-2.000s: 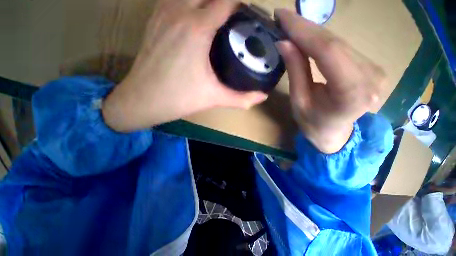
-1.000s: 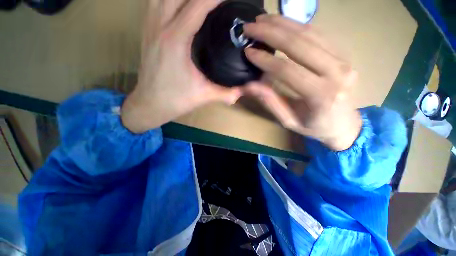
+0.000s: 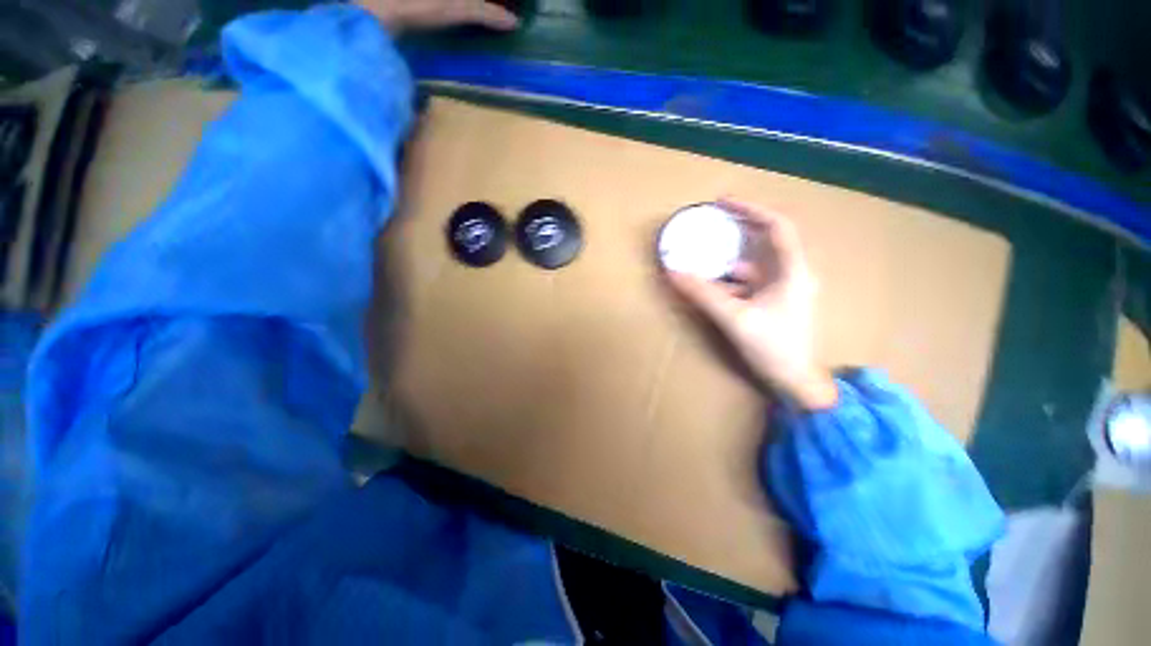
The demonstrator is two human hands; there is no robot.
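My right hand is closed around a round silver-white disc with a dark edge, a cover underside, at the cardboard work sheet. Two black logo covers lie side by side left of the sheet's middle, one at the left and one beside it, pale emblems facing up. My left hand reaches to the top edge of the picture, partly cut off, over a dark thing near the conveyor. Whether it grips that thing is not clear.
The green conveyor belt with its blue side edge runs across the top. Several black units stand on it, one at the upper right. Another white-faced disc is at the right edge, above a carton. Clear plastic lies at the upper left.
The black unit is no longer between my hands. My left hand has moved up and away to the conveyor. My right hand has taken hold of the white disc. The view shows more of the conveyor.
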